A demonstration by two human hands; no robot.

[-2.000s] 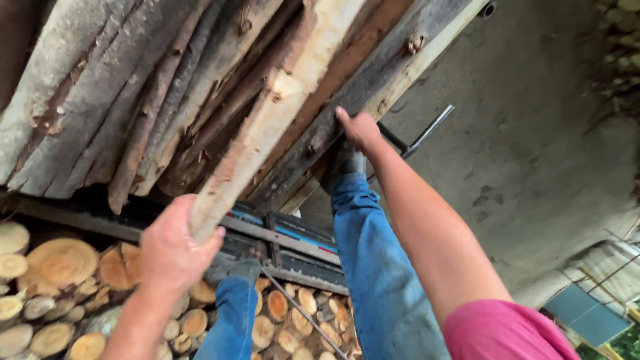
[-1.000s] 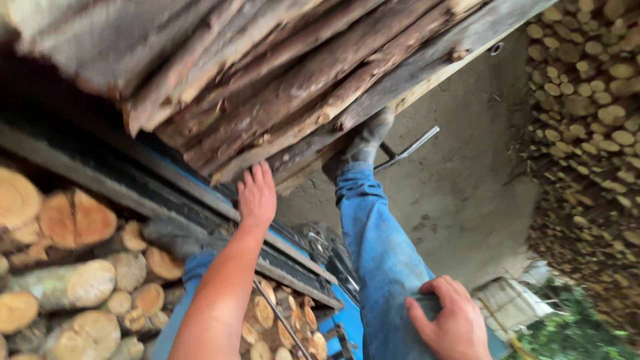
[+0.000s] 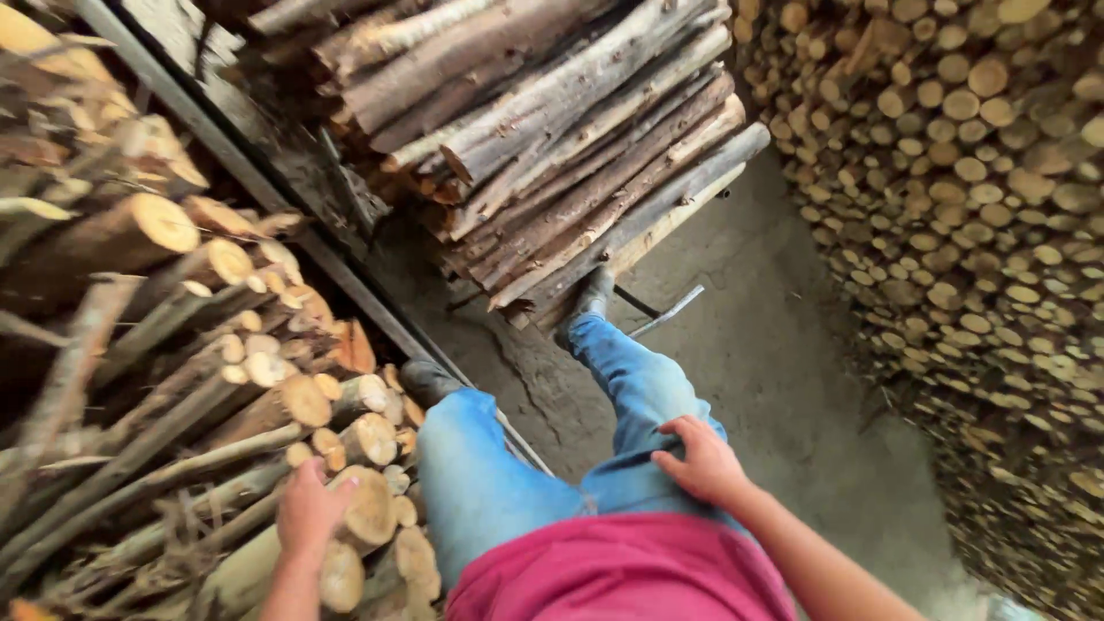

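Observation:
My left hand [image 3: 312,504] hangs with parted fingers over the cut ends of stacked logs [image 3: 302,401] at the lower left, holding nothing; whether it touches them I cannot tell. My right hand [image 3: 703,457] rests, fingers apart and empty, on the thigh of my blue jeans [image 3: 642,388]. Ahead of me lies a pile of long split wood [image 3: 552,147], bark and pale wood showing. My right boot [image 3: 595,293] is against the near edge of that pile. My left boot [image 3: 429,382] stands at a metal rail beside the logs.
A metal rail [image 3: 362,297] runs diagonally between the left logs and the concrete floor [image 3: 742,336]. A bent metal bar [image 3: 668,312] sticks out beside my right boot. A tall wall of stacked firewood [image 3: 957,172] fills the right side.
Two seconds ago my left hand held a split pole and my right hand touched the wood pile. My left hand has let go and moved back; my right hand came to my thigh. The view has widened.

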